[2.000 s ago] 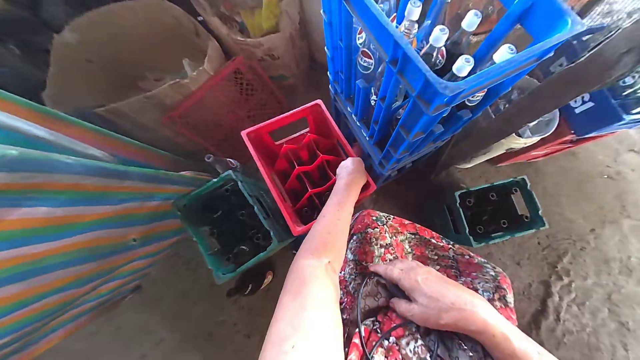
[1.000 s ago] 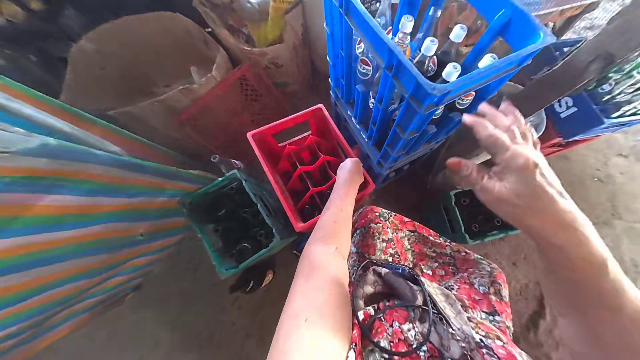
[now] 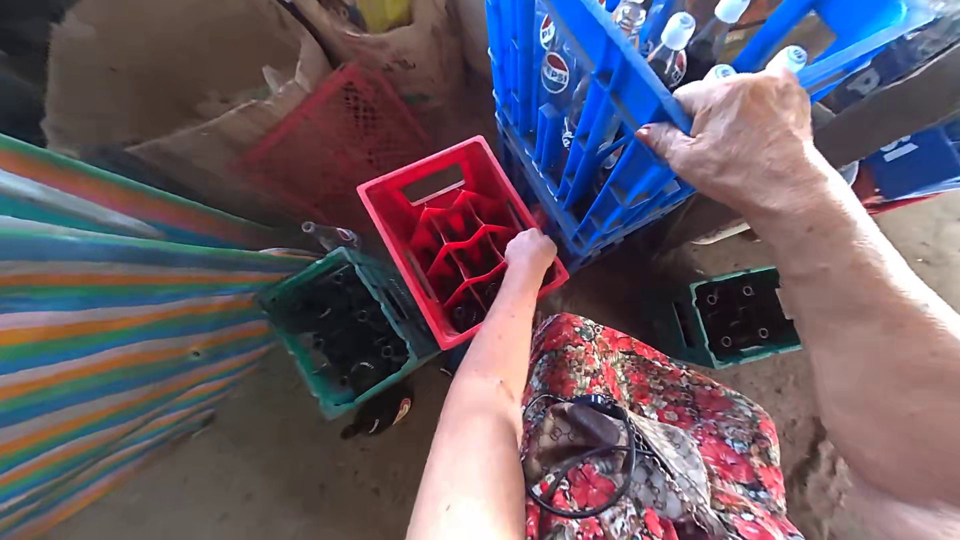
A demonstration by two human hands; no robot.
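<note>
My left hand (image 3: 531, 249) grips the near right rim of a red plastic bottle crate (image 3: 403, 176), whose divided cells look mostly unfilled, with dark bottle shapes in the near ones. To the right stands a tall blue plastic crate (image 3: 551, 199) holding several Pepsi glass bottles (image 3: 556, 73) with white caps. Over its near rim lies my right hand (image 3: 739, 135), thumb on the outer side, fingers bent inward by the bottle tops and partly hidden.
A green crate of bottles (image 3: 330, 409) touches the red crate's left side; a smaller green crate (image 3: 716, 364) sits at right on the dirt floor. Striped cloth (image 3: 127, 330) hangs at left. Behind are sacks (image 3: 180, 75) and a red mesh crate (image 3: 337, 135). A dark bottle (image 3: 379, 412) lies on the ground.
My right hand has risen from the floral cloth on my lap, where a small bag and black cord now show, and has taken hold of the blue crate's rim. My left hand remains on the red crate.
</note>
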